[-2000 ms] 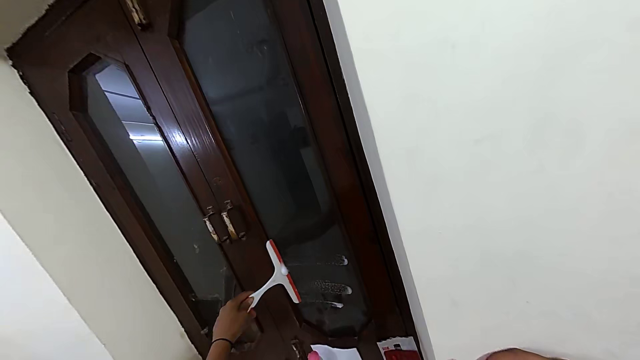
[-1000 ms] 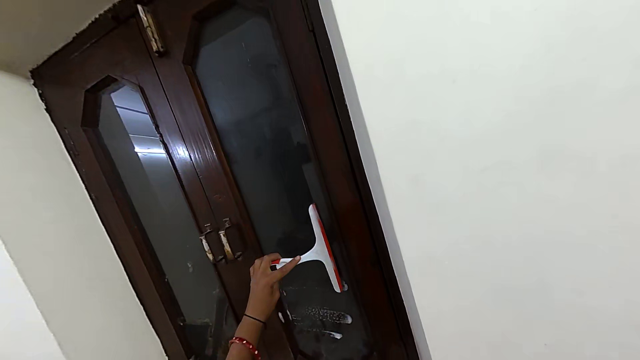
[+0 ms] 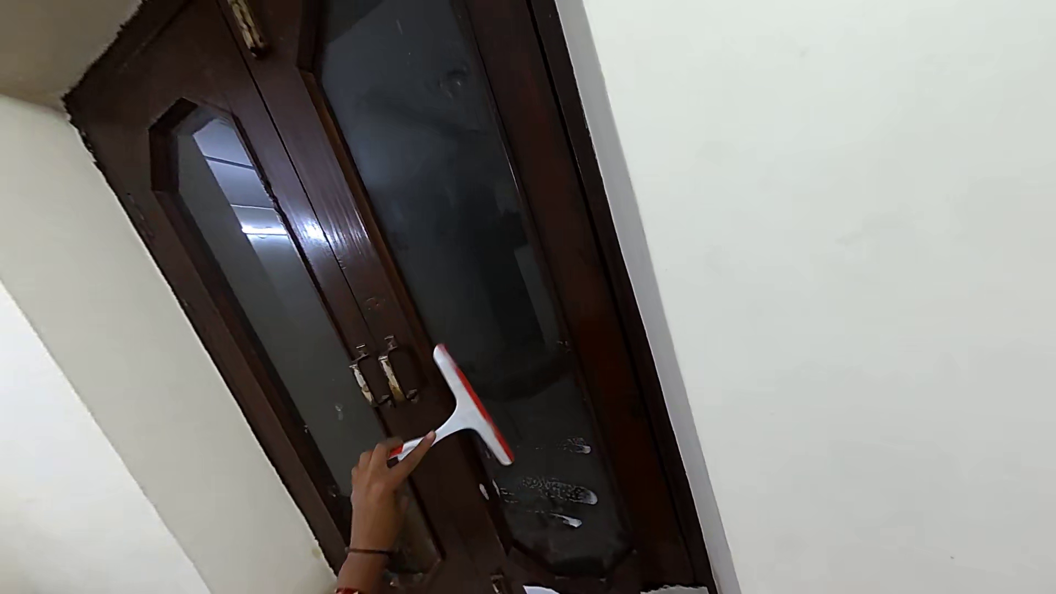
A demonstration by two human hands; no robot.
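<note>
My left hand [image 3: 377, 487] grips the handle of a white window squeegee with a red blade edge [image 3: 472, 411]. A dark band and part of a red bangle show at the wrist. The squeegee head is tilted over the lower left part of the right door's dark glass pane [image 3: 437, 190], below and right of two worn metal pull handles [image 3: 389, 375]. Whether its blade touches the glass, I cannot tell. Wet, foamy streaks [image 3: 561, 492] mark the pane's lower part. My right hand is out of view.
The dark brown wooden double door has a second, narrower-looking glass pane [image 3: 289, 313] at left, reflecting a light. A worn metal bolt [image 3: 246, 25] sits near the top. A pale wall [image 3: 825, 289] stands at right, another [image 3: 107, 272] at left. White items peek in at the bottom edge.
The squeegee in my left hand rose and moved right across the pane, then came back left toward the door handles. A bit of skin at the bottom right two seconds ago is gone from view.
</note>
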